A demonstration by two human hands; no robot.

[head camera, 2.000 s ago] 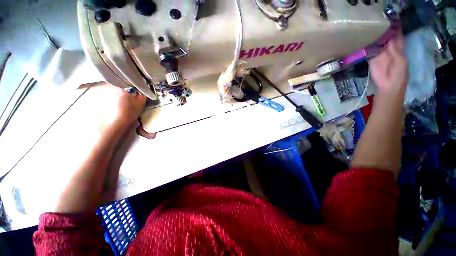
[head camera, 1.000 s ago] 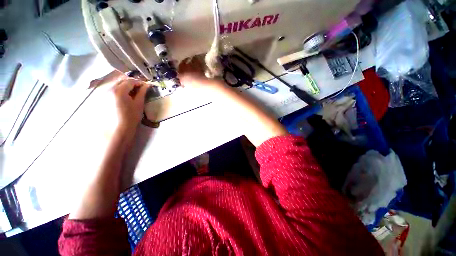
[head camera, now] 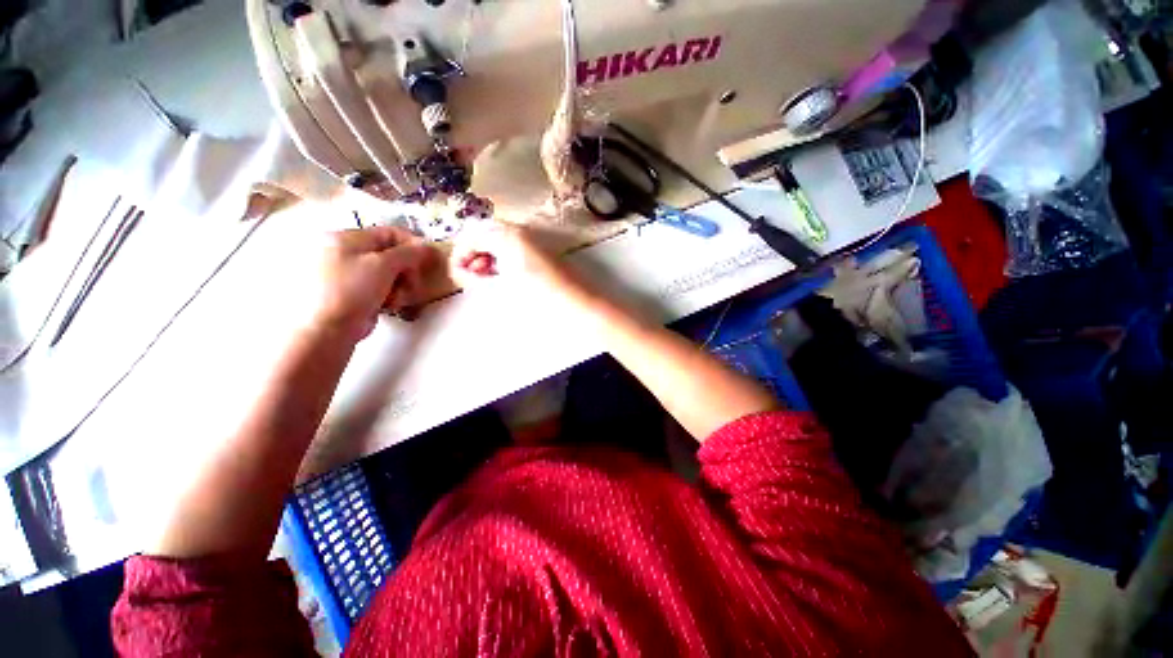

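Note:
The cream sewing machine (head camera: 515,77) stands across the top of the view. Its presser foot and needle area (head camera: 444,199) is just behind my hands. My left hand (head camera: 373,273) is at the front left of the needle area, fingers bent together. My right hand (head camera: 495,264) is close beside it on the right, overexposed, with a small reddish spot at its fingers. A small brownish piece (head camera: 431,285) shows between the hands. Glare and the fingers hide whether either hand grips it. Pale fabric on the white table (head camera: 450,354) is washed out.
Black-handled scissors (head camera: 621,180), blue snips (head camera: 682,221), a screwdriver (head camera: 781,242) and a green-handled tool (head camera: 805,206) lie right of the hands. A beige thread tuft (head camera: 562,161) hangs on the machine. Blue crates (head camera: 345,540) sit below the table edge; a clear bag (head camera: 1048,193) is at right.
My right hand has come from the machine's right end to the needle area, then down toward me beside my left hand. My left hand has moved slightly right and toward me.

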